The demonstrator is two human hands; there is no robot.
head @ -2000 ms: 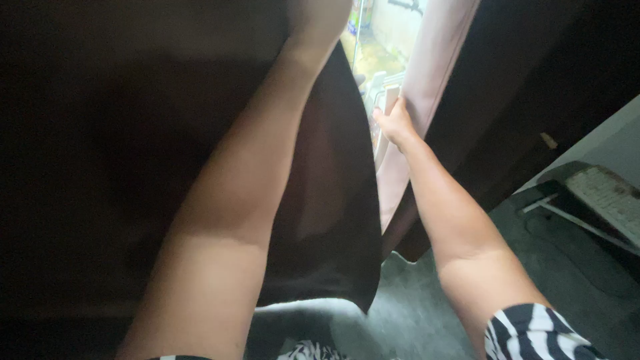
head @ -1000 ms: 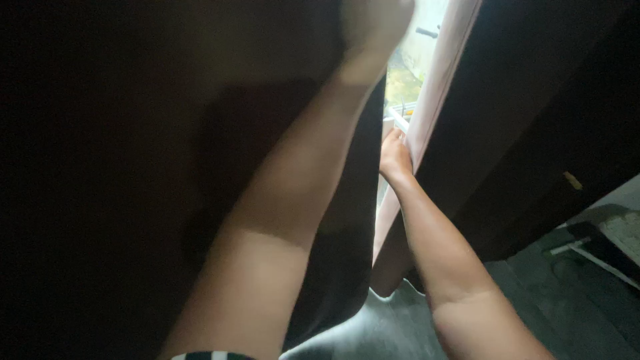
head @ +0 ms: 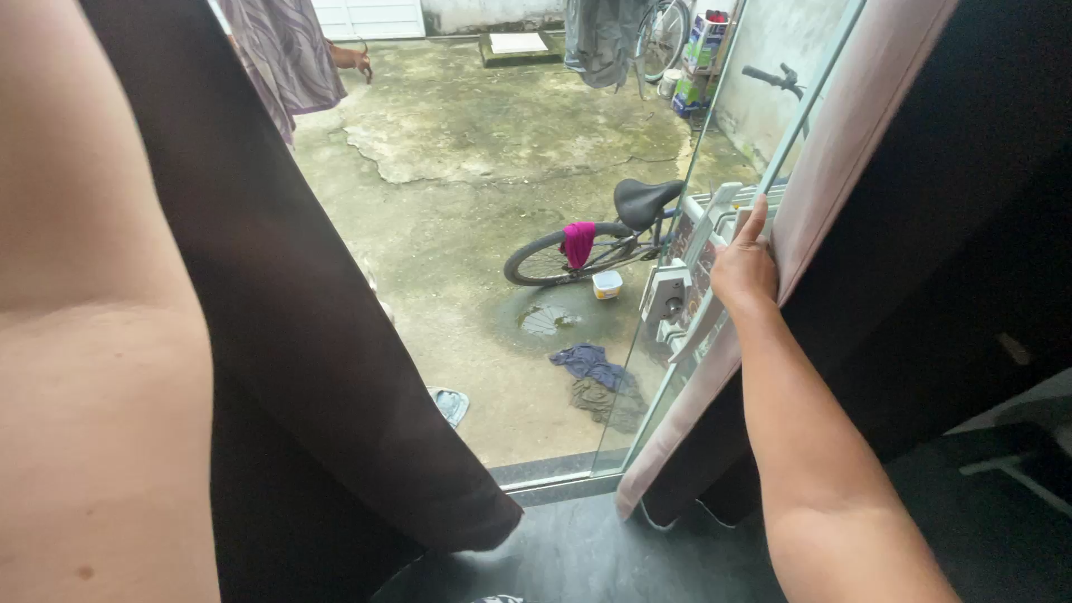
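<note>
My right hand (head: 748,264) is at the edge of a glass door panel (head: 670,335), against the pale-edged right curtain (head: 846,142). Its thumb points up; whether the fingers grip the door or the curtain is not clear. Below and left of that hand sits the door's metal lock (head: 667,293). My left forearm rises along the left side of the view, and the left hand lies outside the frame. Beside that arm the dark left curtain (head: 276,276) hangs slanted, drawn away from the doorway.
Beyond the door track (head: 544,480) lies a wet concrete yard. It holds a bicycle with a black saddle (head: 645,203) and a pink cloth (head: 578,244), a white tub (head: 607,285), dark cloths (head: 590,366) and a sandal (head: 450,405). Laundry (head: 285,54) hangs at upper left; an animal (head: 350,59) is behind it.
The gap between the curtains has widened greatly, and the yard now shows. My left arm has moved left with its hand out of view. My right hand remains near the door edge.
</note>
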